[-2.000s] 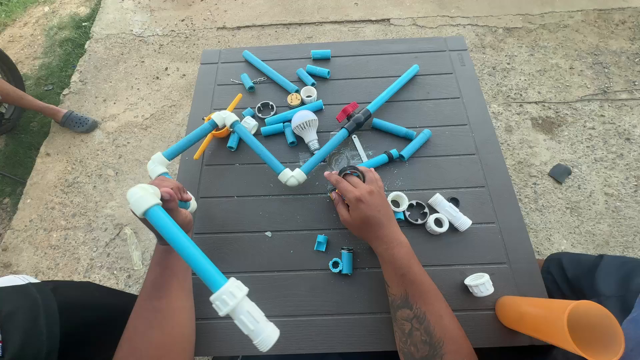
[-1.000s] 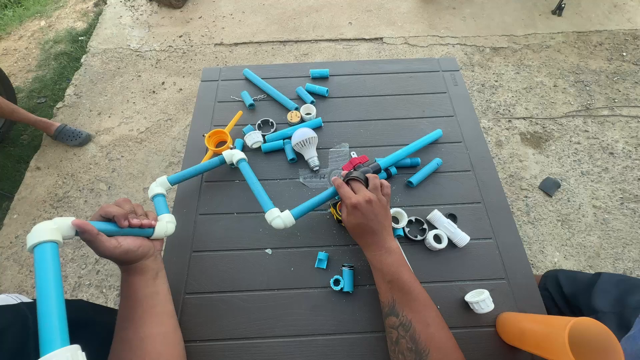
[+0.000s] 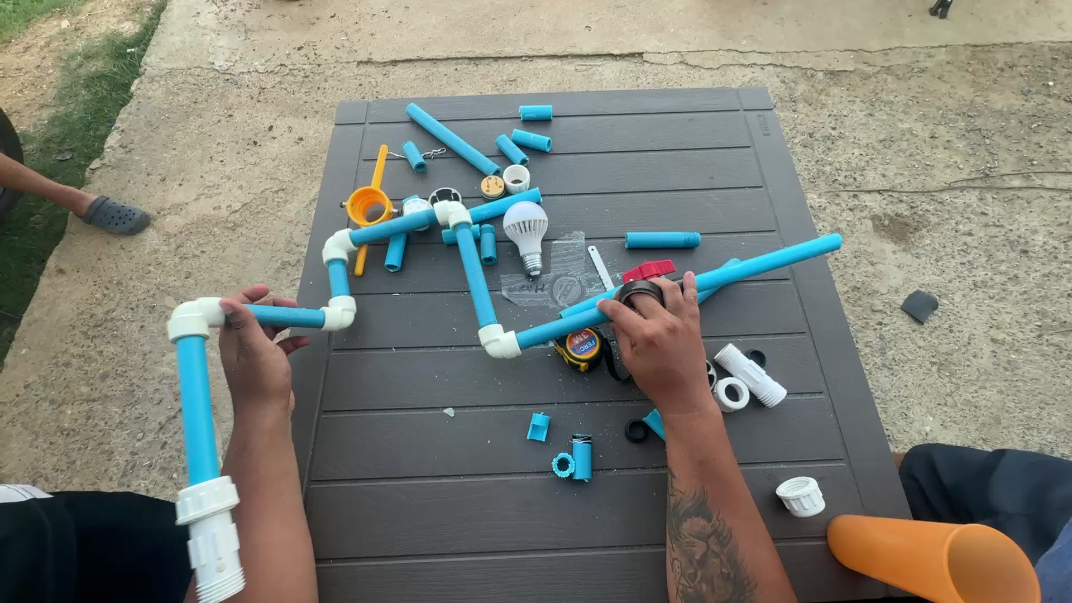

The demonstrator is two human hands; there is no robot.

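A zigzag assembly of blue PVC pipe [image 3: 476, 276] and white elbow fittings [image 3: 499, 341] spans the view. My left hand [image 3: 258, 343] grips its short left segment beside an elbow; from there a pipe runs down to a white threaded fitting [image 3: 209, 536]. My right hand [image 3: 662, 335] closes around the long right-hand pipe [image 3: 770, 258], where a black ring fitting [image 3: 641, 293] shows at the fingers. Close by are a tape measure [image 3: 579, 347] and a red valve handle [image 3: 649, 270]. An LED bulb [image 3: 527, 234] lies farther back.
Short blue pipe pieces [image 3: 662, 240], an orange ring tool with handles [image 3: 368, 205] and white fittings [image 3: 752, 375] lie on the dark slatted table [image 3: 394, 519]. A large orange pipe [image 3: 888, 553] is at front right. A person's foot in a clog [image 3: 117, 215] is at far left.
My left hand has moved from the elbow area at the table's left edge to the left, with the assembly turned and its threaded end farther left. My right hand remains at the right-hand pipe.
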